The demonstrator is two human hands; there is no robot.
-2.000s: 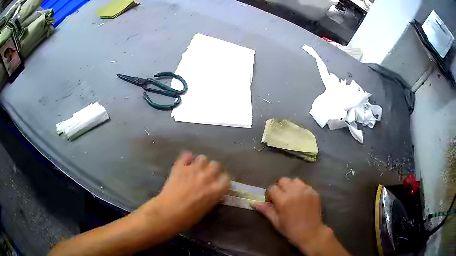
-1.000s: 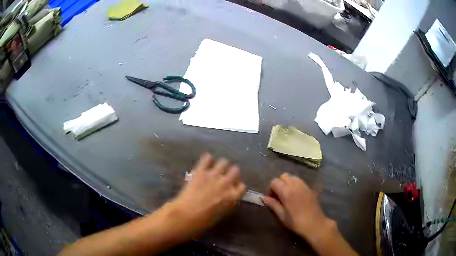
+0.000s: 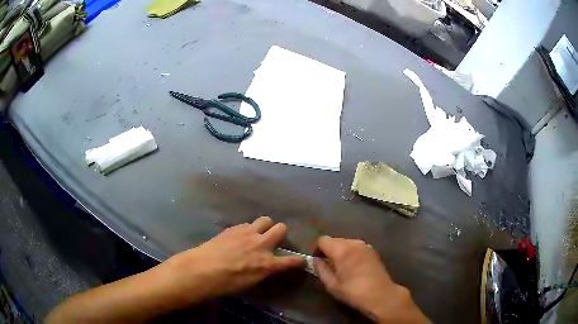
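A narrow whitish strip [image 3: 308, 261] lies on the brown-stained part of the table near its front edge, mostly covered by both hands. My left hand [image 3: 250, 252] grips its left part, with thumb and fingers along it. My right hand [image 3: 350, 269] pinches its right end. Whether a template is inside the strip cannot be seen. A stack of khaki cut pieces [image 3: 385, 185] lies behind my right hand.
The iron [image 3: 500, 291] rests at the right. White sheets [image 3: 298, 111] with scissors [image 3: 218, 114] lie further back. A small whitish pile [image 3: 122, 149] is at left, a crumpled white heap [image 3: 451, 149] at right, a yellow-green stack [image 3: 170, 6] at the far end of the table [image 3: 127, 76].
Both hands have come closer together on the strip, and less of it shows. My left hand has turned flatter. The whole view has shifted slightly.
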